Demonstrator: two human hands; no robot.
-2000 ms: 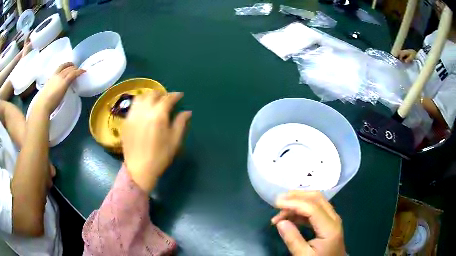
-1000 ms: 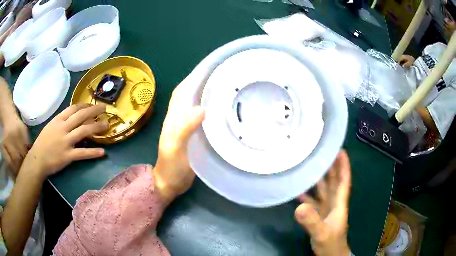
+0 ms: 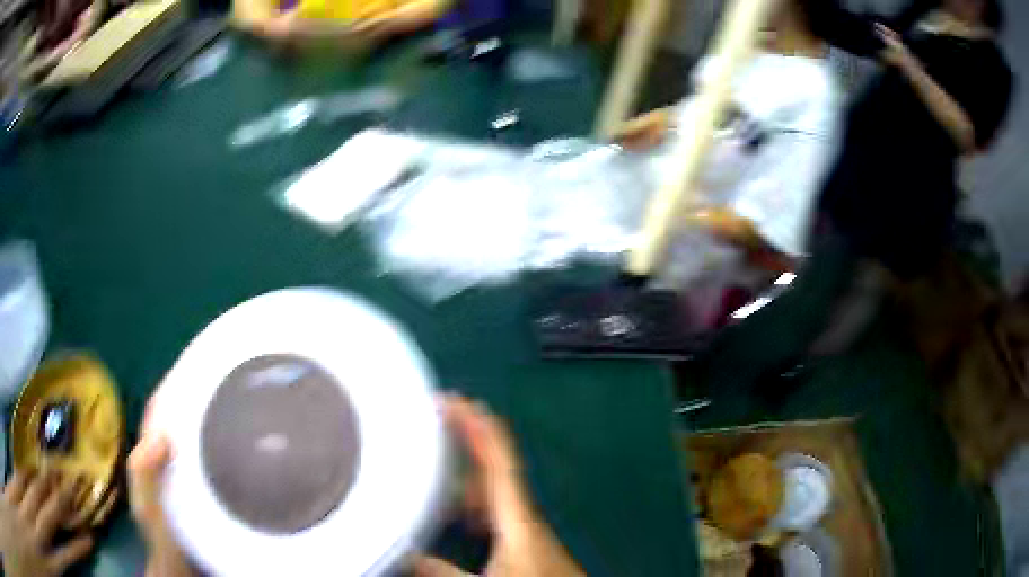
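Observation:
A white drum-shaped housing (image 3: 394,496) with a glossy brown round cap (image 3: 280,443) at its centre is held between both hands at the lower left, cap side towards me. My left hand (image 3: 152,490) grips its left edge and is mostly hidden behind it. My right hand (image 3: 497,496) holds its right side. The view is blurred by motion. A yellow base shell (image 3: 99,423) with a small black fan (image 3: 55,426) stands at the far left, with another person's hand (image 3: 43,524) on it.
Clear plastic bags (image 3: 474,209) lie on the green table (image 3: 203,214). A dark phone (image 3: 604,321) lies at the table edge by a cream pole (image 3: 694,141). A carton of parts (image 3: 841,496) is at the lower right. People are beyond the table.
The housing has been turned over, so its brown cap now shows instead of the open inside with the white disc. The camera view has swung to the right.

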